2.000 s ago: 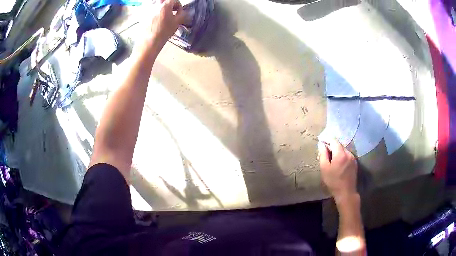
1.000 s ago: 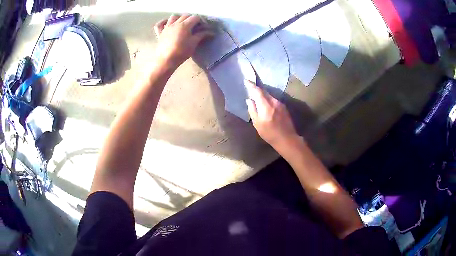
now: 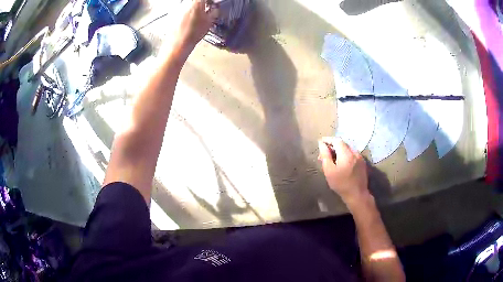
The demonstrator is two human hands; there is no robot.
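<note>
Pale grey-white panels (image 3: 354,118) lie overlapped in a short row at the right, with curved sides and pointed lower ends. A dark centre seam (image 3: 391,98) runs across them. My right hand (image 3: 346,168) is at the lower end of the leftmost panel, fingers curled; whether they grip its edge is hidden. A thick stack of panels (image 3: 234,25) with grey-purple edges stands at the top centre, partly cut off by the picture's edge. My left hand (image 3: 196,21) is at the stack's left side, fingers bent against it; their grip cannot be made out.
The beige table cover (image 3: 226,88) carries strong shadows. Loose grey, white and blue pieces (image 3: 113,44) and thin metal tools (image 3: 51,96) lie at the upper left. A dark flat shape (image 3: 369,5) shows at the top right. A red band (image 3: 491,110) edges the right end.
Since one second ago the view has turned, and my left hand has left the panel row for the stack. Compared with two seconds ago, the row has one more panel at its left end.
</note>
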